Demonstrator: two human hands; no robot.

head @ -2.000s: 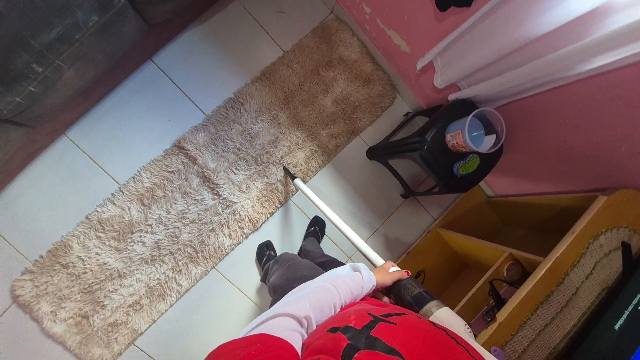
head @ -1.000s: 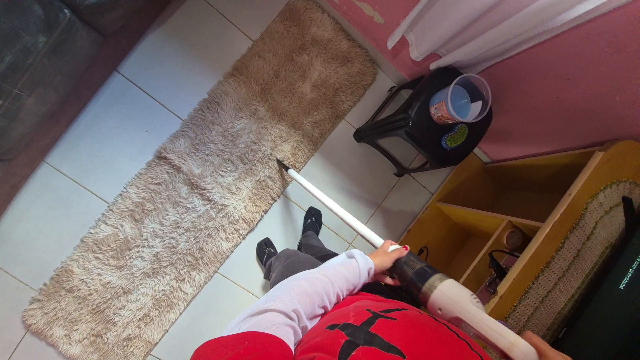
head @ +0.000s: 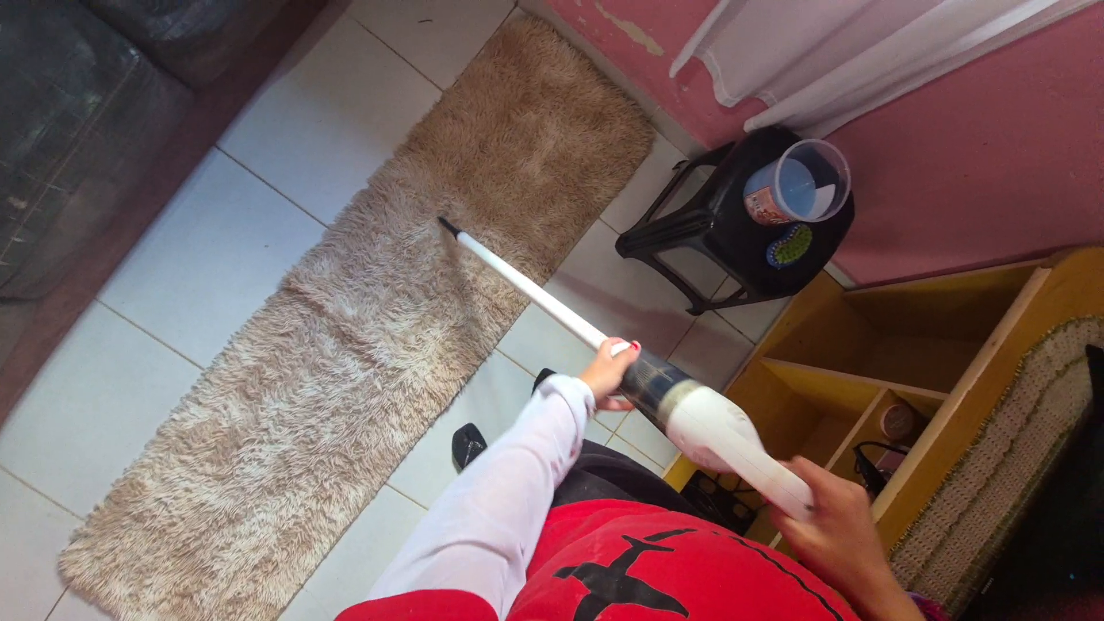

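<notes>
A white stick vacuum cleaner with a dark see-through dust cup slants across the view. My left hand grips it where the white tube meets the dust cup. Around the handle at the rear end, my right hand is closed. The narrow black nozzle at the tube's far end is over the shaggy beige rug; whether it touches the pile is hard to tell.
Right of the rug stands a black plastic stool bearing a clear tub and a green-and-blue brush. A wooden shelf unit is at the right, a dark sofa at upper left, and a white curtain hangs above the stool.
The vacuum's body and handle have come further into view, and my right hand on the handle shows far more than a second ago. My left hand still holds the tube end.
</notes>
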